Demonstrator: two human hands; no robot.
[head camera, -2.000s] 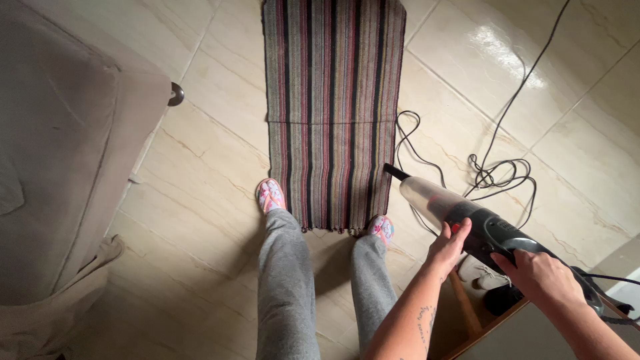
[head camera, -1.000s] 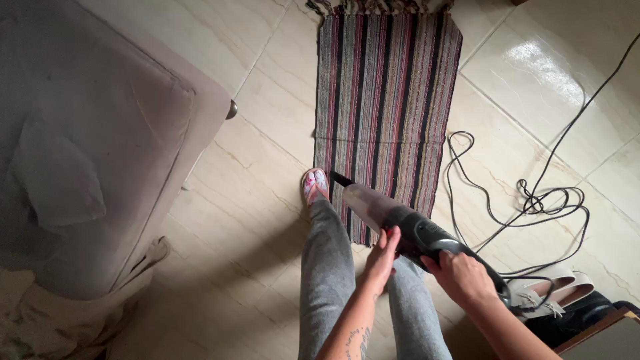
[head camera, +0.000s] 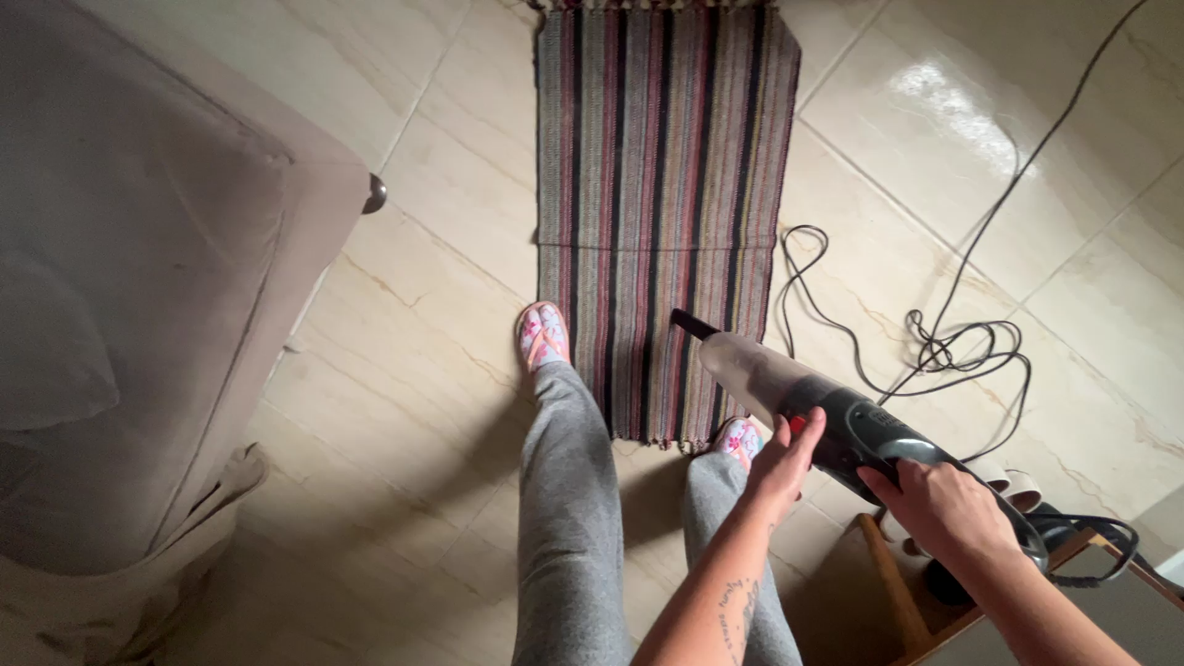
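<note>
A black handheld vacuum cleaner (head camera: 856, 425) with a clear dust chamber slants across the lower right, its narrow black nozzle (head camera: 694, 324) over the striped woven rug (head camera: 666, 185). Whether the nozzle touches the weave I cannot tell. My left hand (head camera: 786, 458) supports the body from the side near the red button, fingers partly hidden beneath it. Farther back, my right hand (head camera: 948, 509) is closed around the handle. My feet, in flowered flip-flops, stand at the rug's near corners.
A black power cord (head camera: 971, 342) lies looped on the tiled floor right of the rug. A fabric-covered sofa (head camera: 185, 231) fills the left side. Pale shoes (head camera: 1017, 490) and a wooden-edged piece of furniture (head camera: 893, 583) are at the lower right.
The nozzle has gone from beside my left foot, at the rug's left edge, to over the rug's middle. Both hands have kept hold of the vacuum cleaner.
</note>
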